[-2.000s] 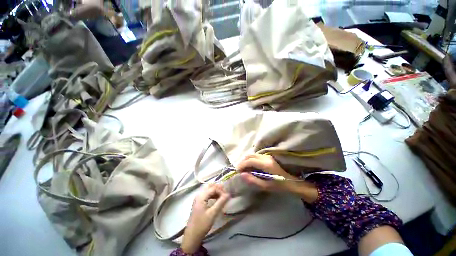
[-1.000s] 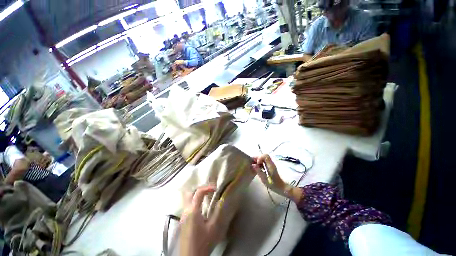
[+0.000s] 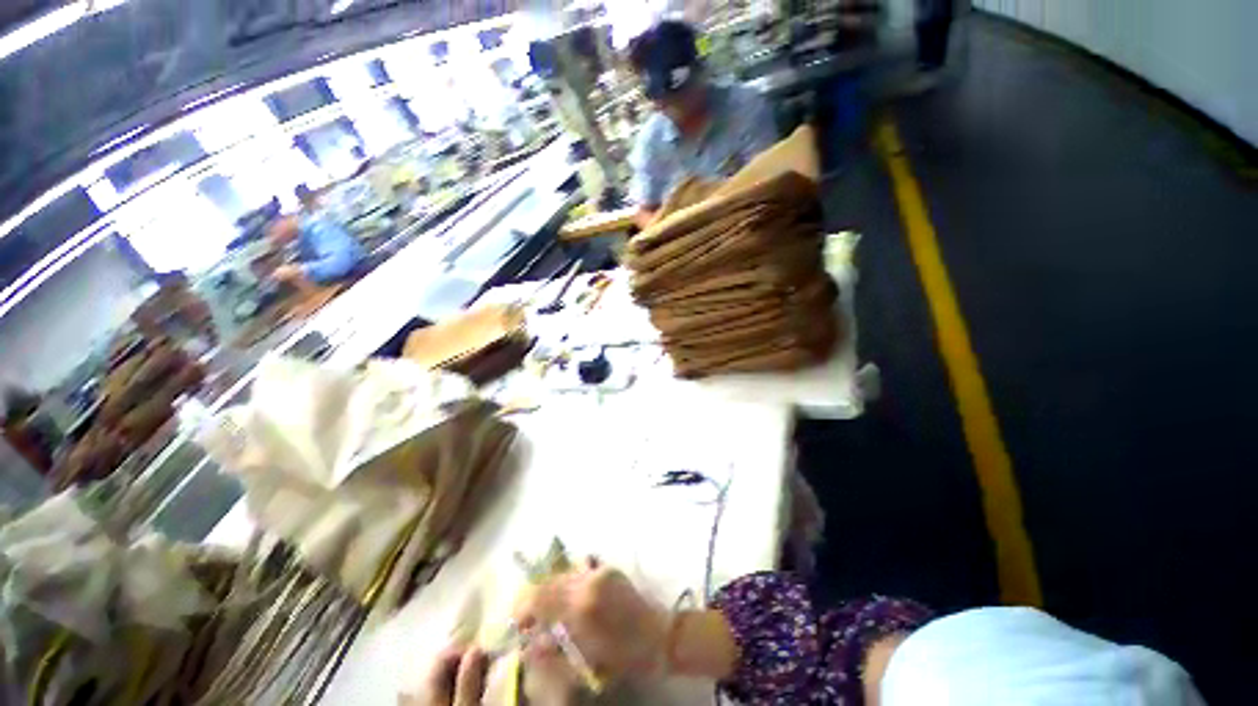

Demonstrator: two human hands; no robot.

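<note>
My right hand (image 3: 600, 621), blurred, is low in the picture and holds a slim pale pen (image 3: 577, 659) like a pencil over a beige bag (image 3: 486, 607). A short yellow strip (image 3: 515, 679) shows on the bag beside the pen. My left hand (image 3: 462, 676) is left of the right hand and cut off by the bottom edge. Only its fingers show, at the bag's fabric, and their grip is unclear. Most of the bag is out of the picture or behind my hands. The pen's tip cannot be made out.
Stacked beige bags (image 3: 373, 483) with straps stand at left. A tall brown fabric stack (image 3: 738, 283) is on the white table's (image 3: 607, 462) far right, near a person in a cap (image 3: 690, 117). A dark tool (image 3: 679, 479) with a cord lies right of centre. The dark floor has a yellow line (image 3: 959, 359).
The view has swung up and to the right, showing more floor. The bag and both hands now sit lower in the picture. My hands are closer together than one second ago.
</note>
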